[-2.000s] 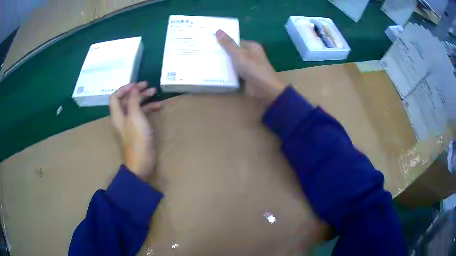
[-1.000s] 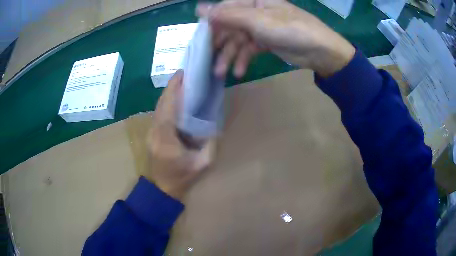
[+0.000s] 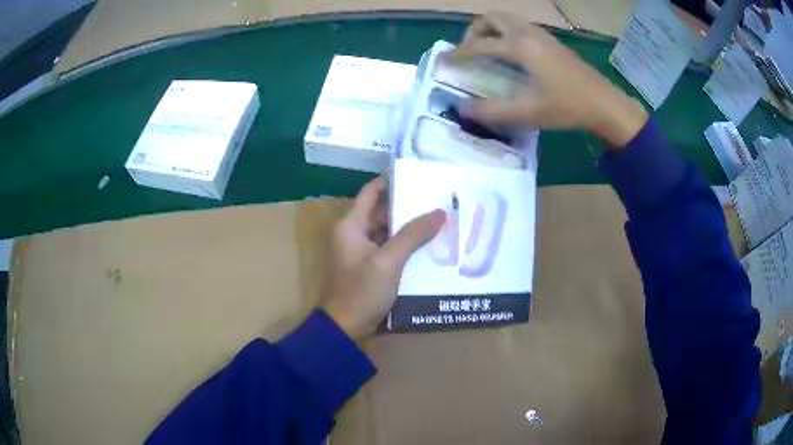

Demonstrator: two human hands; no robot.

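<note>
A white retail box (image 3: pixel 461 235) stands tilted up over the cardboard, its front showing two pale devices above a black band. My left hand (image 3: pixel 374 252) holds its left side, thumb on the front. A white inner tray (image 3: pixel 422 143) sticks out of the far end of the box; its lower part is hidden inside. A pale hand warmer (image 3: pixel 483 76) and a dark charging cable (image 3: pixel 474 126) show in the tray. My right hand (image 3: pixel 530 83), partly blurred, grips the tray's far part, its fingers and thumb around the hand warmer.
Two closed white boxes lie on the green belt, one at left (image 3: pixel 193 135) and one (image 3: pixel 361 109) partly behind the held box. The brown cardboard sheet (image 3: pixel 174 322) covers the near surface. Printed white cards (image 3: pixel 656 52) stand at the far right, with more at the right edge.
The held box has turned from edge-on to show its front. The tray seen earlier on the belt at right is gone from there; a tray now sits partly in the box, under my right hand.
</note>
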